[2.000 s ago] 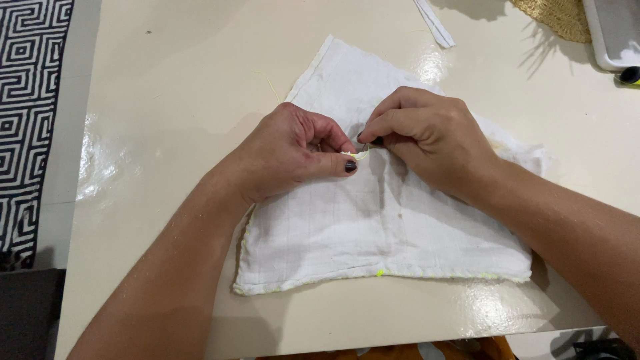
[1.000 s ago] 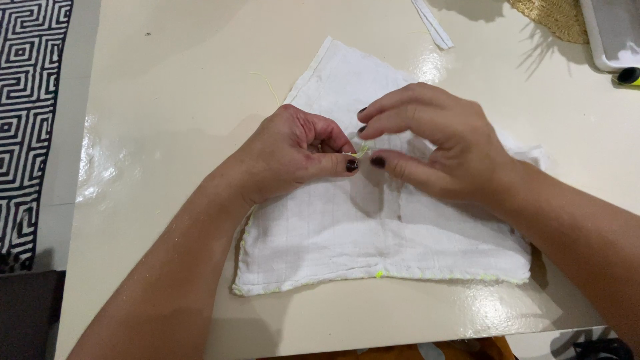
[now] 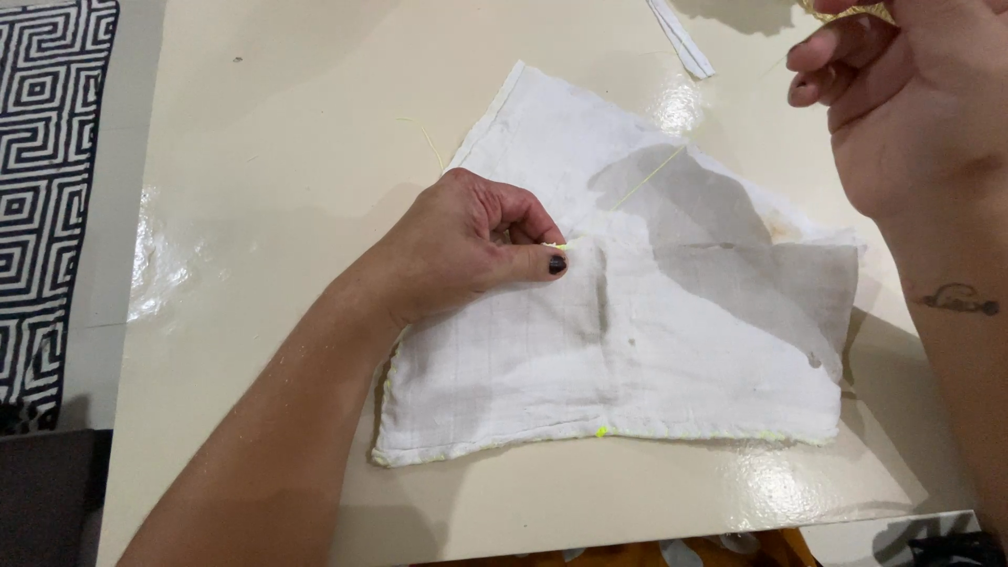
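Observation:
A white cotton cloth (image 3: 504,354) lies on the table, with yellow stitching along its lower and left edges. My left hand (image 3: 480,236) pinches a raised edge of it between thumb and fingers near the cloth's middle. A thin yellow thread (image 3: 647,179) runs from near that edge up to the right, toward my right hand. My right hand (image 3: 898,87) is raised at the top right, off the cloth, its fingers bent and partly out of frame. Whether it grips a needle or the thread's end cannot be made out. A loose yellow thread tail (image 3: 429,142) curls left of the cloth.
The glossy cream table (image 3: 260,173) extends around the cloth. A narrow white fabric strip (image 3: 681,39) lies at the top. Part of a woven straw item (image 3: 846,11) shows behind my right hand. A black-and-white patterned rug (image 3: 47,197) is on the floor at left.
My right hand has moved from beside my left fingers up and to the right, away from the cloth. The yellow thread now shows stretched out. My left hand keeps its pinch.

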